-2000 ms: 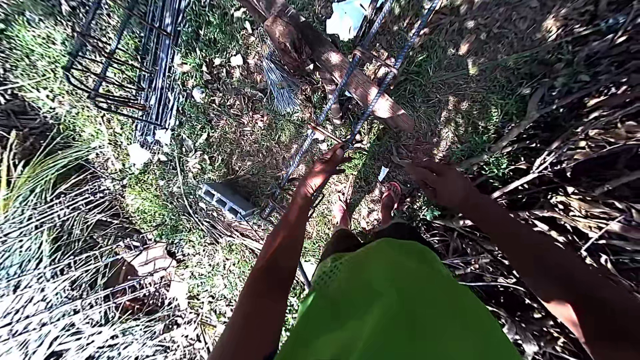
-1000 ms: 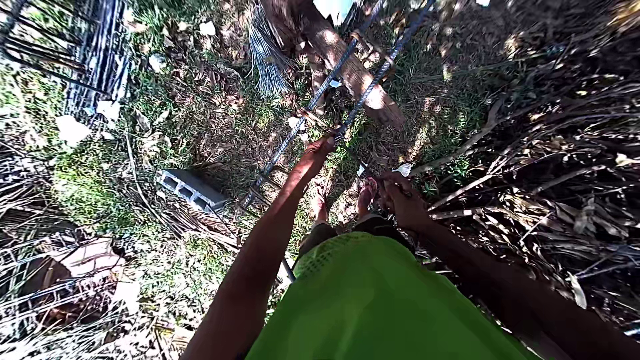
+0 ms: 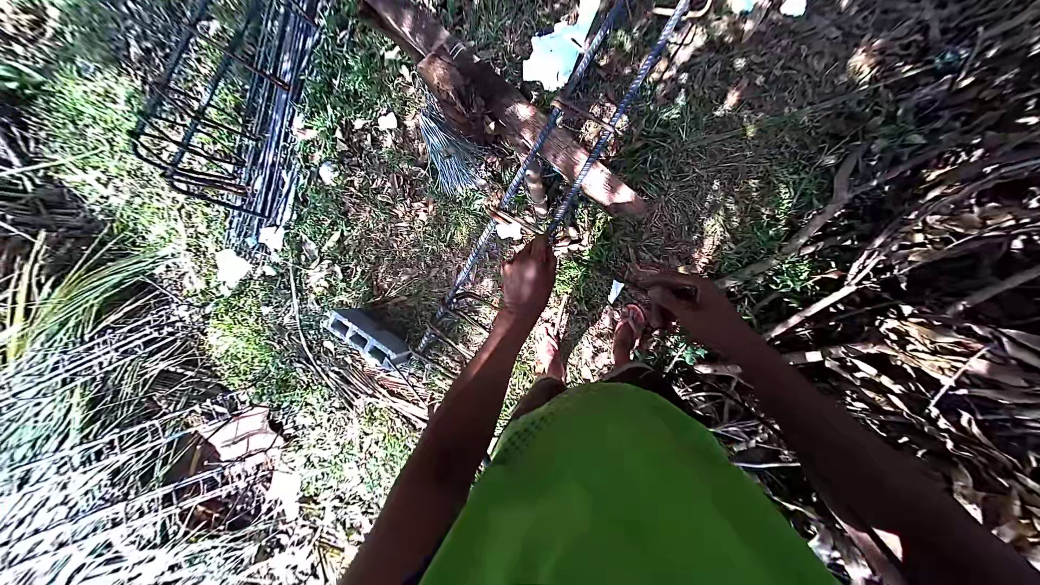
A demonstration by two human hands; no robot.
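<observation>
Two ribbed steel rebars (image 3: 520,175) run diagonally from the top centre, with bent steel stirrups (image 3: 585,114) across them. My left hand (image 3: 528,275) is closed at the lower end of the right-hand rebar, near a stirrup; the fingertips and the exact grip are partly hidden. To its right, apart from the bars, my right hand (image 3: 678,299) has curled fingers; whether something thin is between them cannot be told. Beneath the rebars lies a wooden plank (image 3: 561,142), and a bundle of thin wires (image 3: 448,154) is on the ground left of it.
A hollow concrete block (image 3: 367,335) lies on the grass left of my left forearm. At the upper left are a rebar cage (image 3: 203,134) and a stack of steel bars (image 3: 272,122). Dry branches and leaves (image 3: 918,292) cover the right side. My feet (image 3: 627,329) are just below the hands.
My left hand stays by the rebar and stirrup throughout. The right hand was nearer the left one a second ago and is now a little farther from it. The view has shifted.
</observation>
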